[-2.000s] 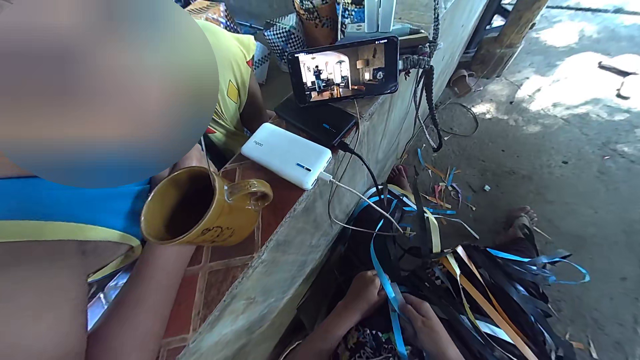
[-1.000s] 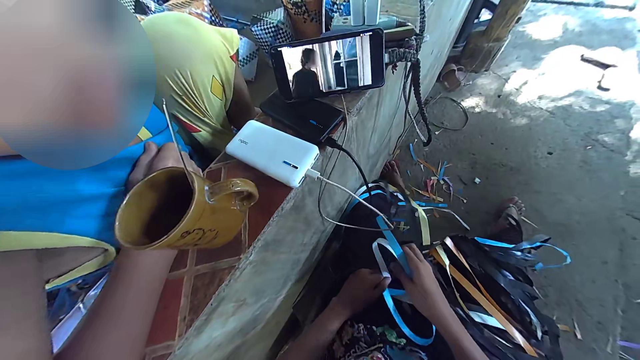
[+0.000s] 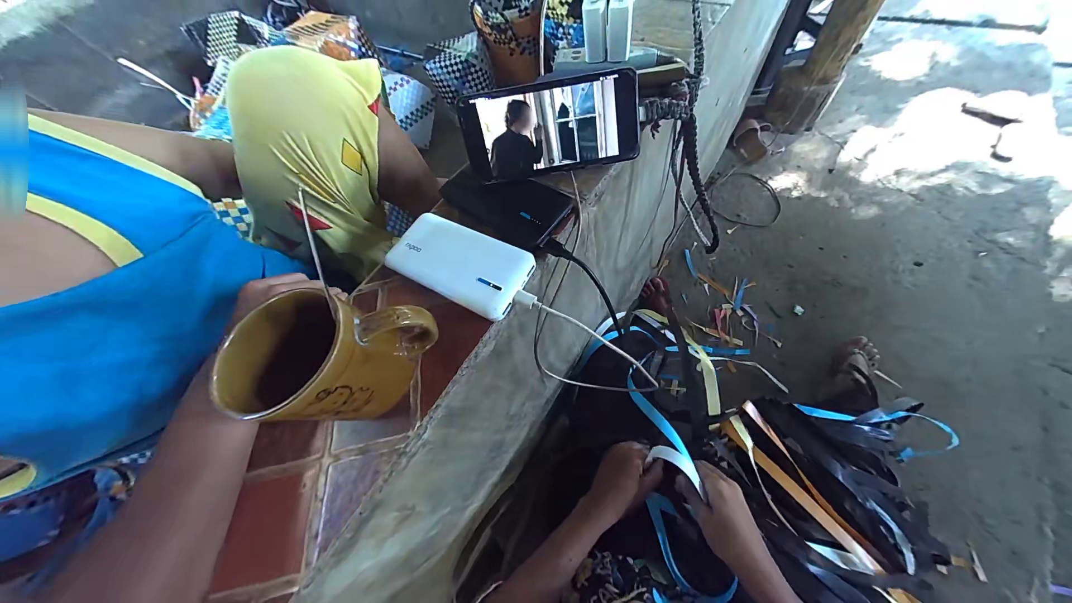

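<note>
Over my lap, both hands work close together at a light blue plastic strap [image 3: 662, 419]. My left hand [image 3: 618, 481] has its fingers closed on a folded, pale stretch of it. At the right, my right hand [image 3: 724, 502] pinches the same strap where it bends. One length of the strap runs up toward dark material on my lap, and another hangs in a loop below my hands. Just right of my right hand lies a bundle of black, orange and white straps [image 3: 812, 494]. The fingertips are partly hidden by the strap.
On a tiled ledge [image 3: 272, 502] at my left stand a brown mug [image 3: 335, 360] with a stick in it, a white power bank [image 3: 461, 264], a black power bank [image 3: 511, 205] and a phone [image 3: 548, 126]. Cables hang toward my lap. A person [image 3: 126, 251] sits beyond; strap scraps [image 3: 733, 314] litter the floor.
My hands have come closer together, and the blue strap that looped wide around my left hand a second ago is now bent between them. The view has shifted a little.
</note>
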